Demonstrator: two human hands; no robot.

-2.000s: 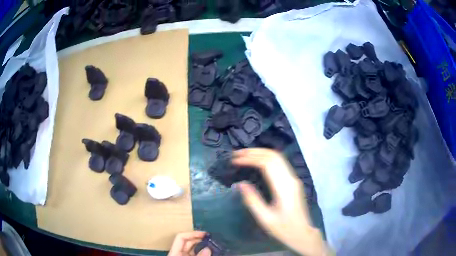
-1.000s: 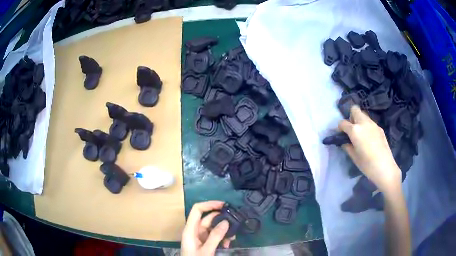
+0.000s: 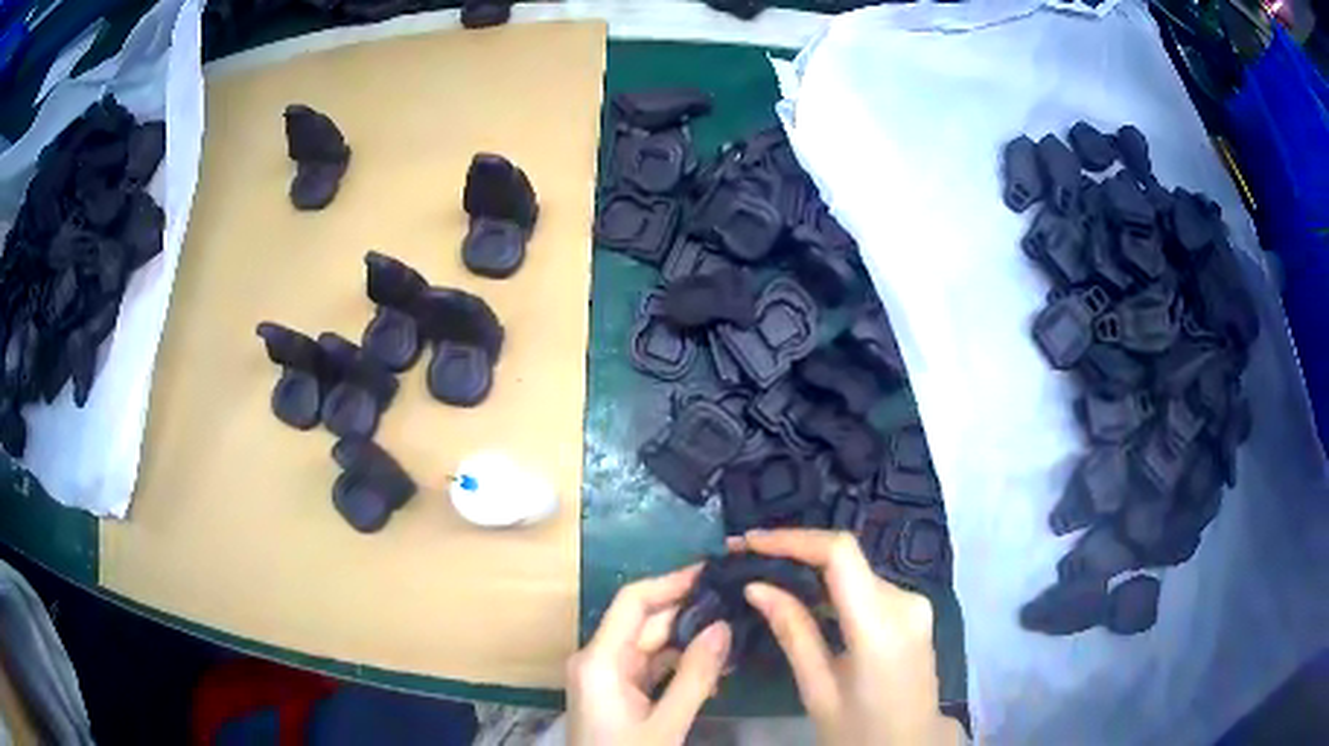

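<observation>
My left hand [image 3: 641,663] and my right hand [image 3: 845,634] are together at the bottom centre, over the front of the green table. They hold dark parts [image 3: 758,576] between the fingers: my left hand a seat base, my right hand what looks like a backrest, touching or very close. The fingers hide where they meet. A heap of dark seat bases [image 3: 743,211] lies beyond on the green table. A heap of backrests [image 3: 1130,321] lies on the white sheet [image 3: 947,175] at right. Several glued seat assemblies [image 3: 499,219] stand on the cardboard [image 3: 233,510] at left.
A white glue bottle [image 3: 503,490] with a blue tip lies on the cardboard near the seat assemblies. Another heap of dark parts [image 3: 88,248] lies on a white sheet at the left edge. Part of a blue crate [image 3: 1268,117] shows at upper right. Dark parts lie along the back edge.
My right hand has come back from the right heap with a dark part and joined my left hand, which still holds its part. The whole view has shifted slightly.
</observation>
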